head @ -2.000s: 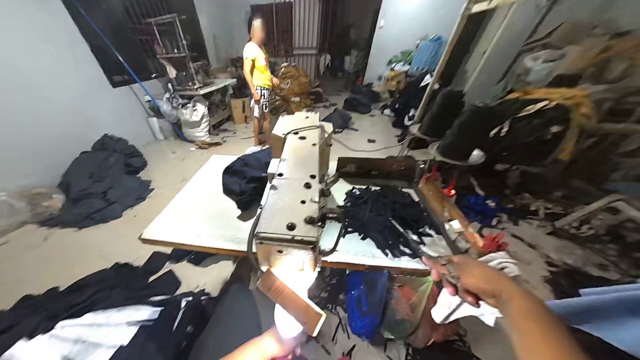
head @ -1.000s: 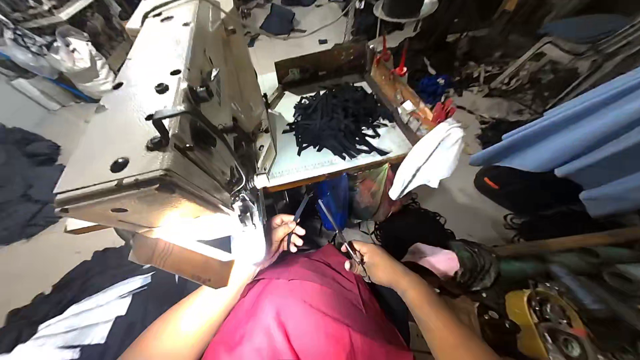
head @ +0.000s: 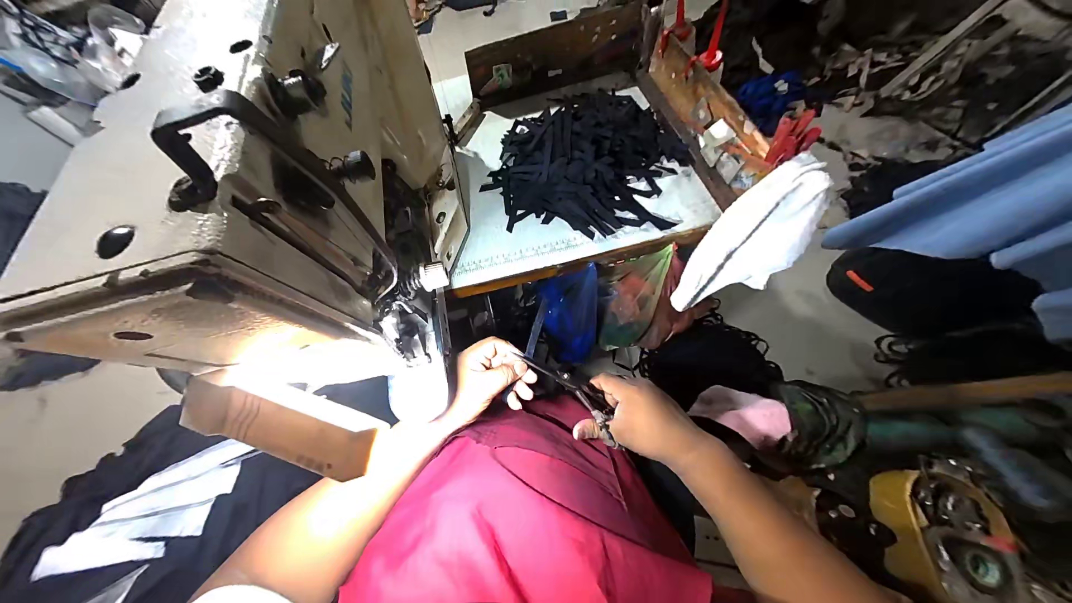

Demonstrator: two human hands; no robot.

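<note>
Over my lap, my right hand (head: 641, 414) grips a pair of metal scissors (head: 578, 389), their blades pointing up and left toward my other hand. My left hand (head: 492, 377) pinches something small and dark at the blade tips; it may be a fabric strip, but it is too small to tell. Both hands are just beyond the maroon garment (head: 536, 519) that covers my lap. Left of them stands an industrial sewing machine (head: 251, 167) with its lamp lit. A pile of short black fabric strips (head: 586, 159) lies on the white table (head: 502, 251) beyond my hands.
A wooden tray edge (head: 695, 109) bounds the pile, and a white cloth (head: 754, 230) hangs at its corner. Plastic bags (head: 632, 297) hang under the table. A cardboard piece (head: 280, 423) is below the machine head. Blue fabric (head: 963, 193) hangs at right, near a motor (head: 946, 528).
Two seconds ago my right hand held the scissors beside the table; now both hands are together over my lap. The view has moved closer and tilted down, and the person standing farther off has left it.
</note>
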